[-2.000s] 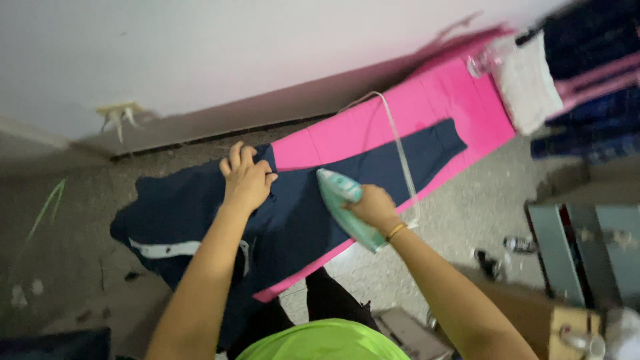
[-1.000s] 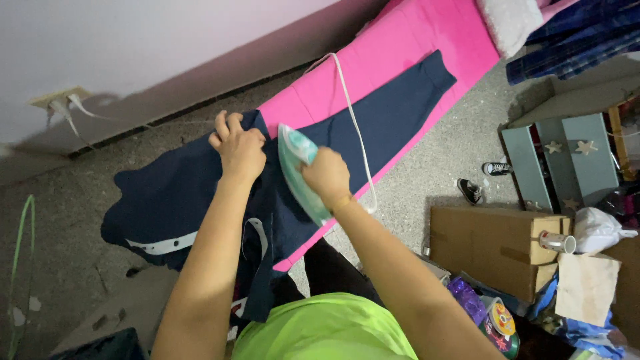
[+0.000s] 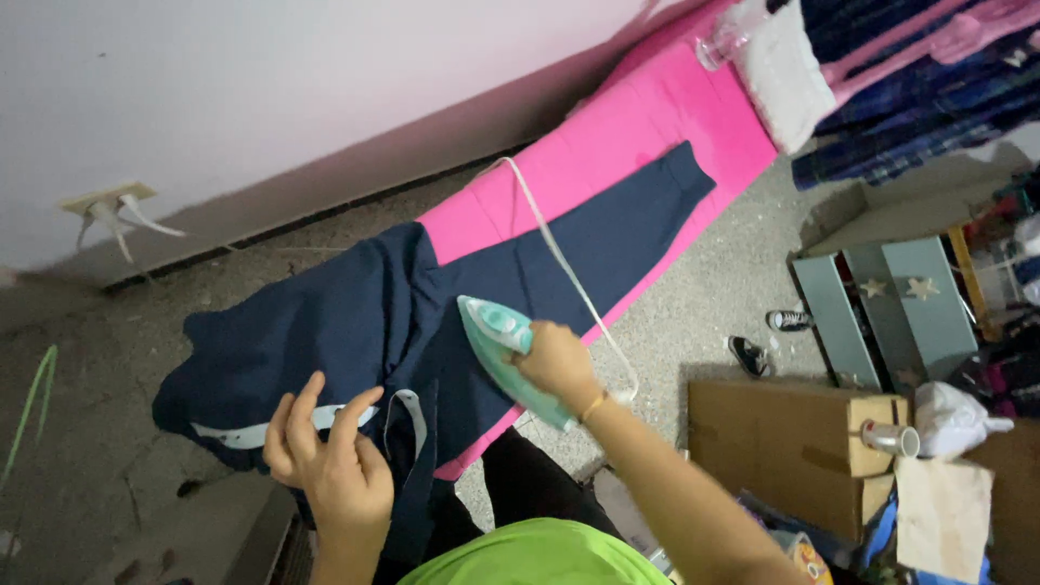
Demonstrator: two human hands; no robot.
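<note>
My right hand (image 3: 556, 366) grips the handle of a teal and white clothes iron (image 3: 504, 353), which rests on a dark blue garment (image 3: 593, 227) near the board's lower left end. One sleeve or leg of the garment lies along a pink ironing board (image 3: 593, 154); the rest hangs over the left side, showing a white strip (image 3: 244, 435) with small dark marks. Raised fingers spread, my left hand (image 3: 333, 455) is over the garment beside that strip; whether its palm touches the cloth is hidden. The iron's white cord (image 3: 556, 252) loops across the board and garment.
Plugs sit in a wall outlet (image 3: 106, 197) at left. A white folded cloth (image 3: 784, 81) and a clear plastic bottle (image 3: 723, 41) are at the board's far end. To the right are a cardboard box (image 3: 772, 447), dark shoes (image 3: 749, 356) and a grey drawer unit (image 3: 930, 288).
My left hand has moved from the garment's upper fold down toward the white strip. My right hand has stayed on the iron, with the iron still over the garment.
</note>
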